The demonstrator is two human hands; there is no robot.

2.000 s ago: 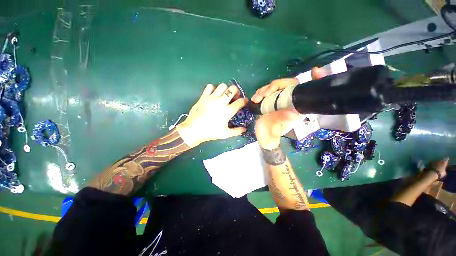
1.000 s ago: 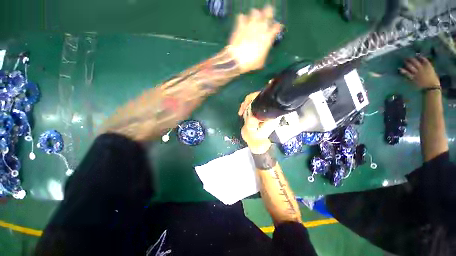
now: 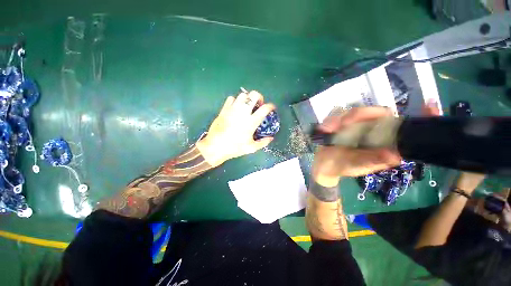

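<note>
My left hand [image 3: 235, 125] holds a round blue-and-white patterned unit [image 3: 269, 125] on the green bench; the fingers cover its left part. My right hand [image 3: 350, 142] is wrapped around the pale-banded nose of the black power screwdriver [image 3: 456, 142], which lies roughly level. Its blurred tip points left, a short way right of the unit and apart from it. Small screws [image 3: 298, 141] lie scattered between the unit and the tip. The white screw feeder [image 3: 347, 96] is partly hidden behind the screwdriver and my right hand.
A white paper sheet [image 3: 270, 191] lies at the near edge. Corded units are heaped at the far left [image 3: 11, 128], with one single unit [image 3: 57, 152] beside them. More units [image 3: 390, 184] lie below the screwdriver. Another person's forearm [image 3: 448, 215] is at the lower right.
My left hand has come back from the far side of the bench and taken hold of a unit. The screwdriver has swung level, and my right hand has moved right. The other person's arm has drawn nearer.
</note>
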